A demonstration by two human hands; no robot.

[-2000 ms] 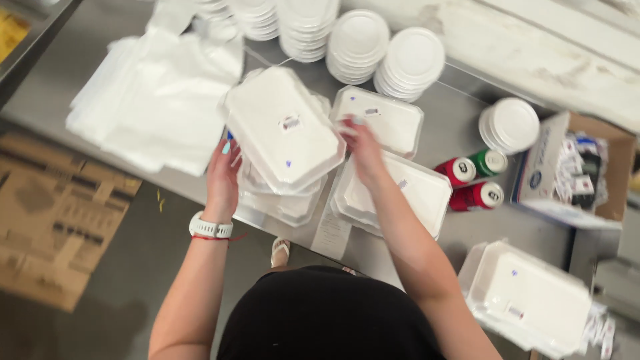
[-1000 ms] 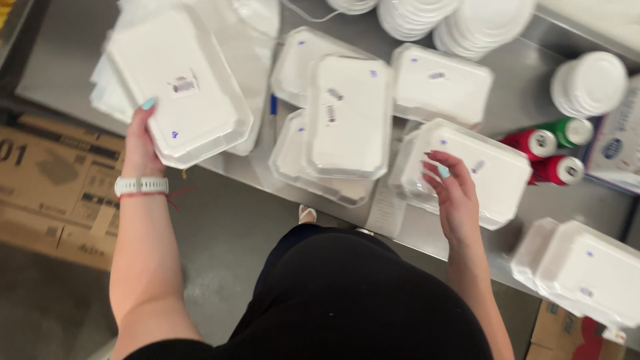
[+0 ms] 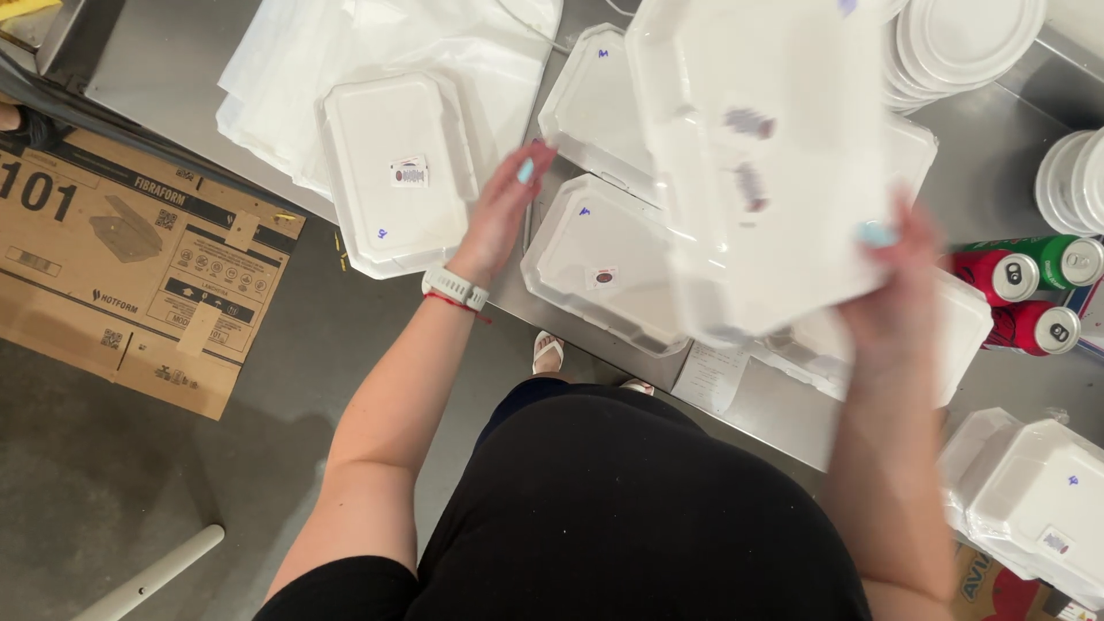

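A white hinged takeaway container, blurred and lifted toward the camera, is gripped at its right edge by my right hand. My left hand is apart from it, fingers extended and holding nothing, just right of another closed container that lies on white plastic bags. Below the raised container, two closed containers with blue pen marks rest on the steel table. One more container is partly hidden behind my right hand.
Drink cans, stacks of round white lids or tubs and further containers stand at the right. A paper slip lies by the table's front edge. Flattened cardboard is on the floor at left.
The container my left hand held a second ago now lies released on the bags, and that hand has moved right. My right hand has taken up a container, lifting it from the group on the table.
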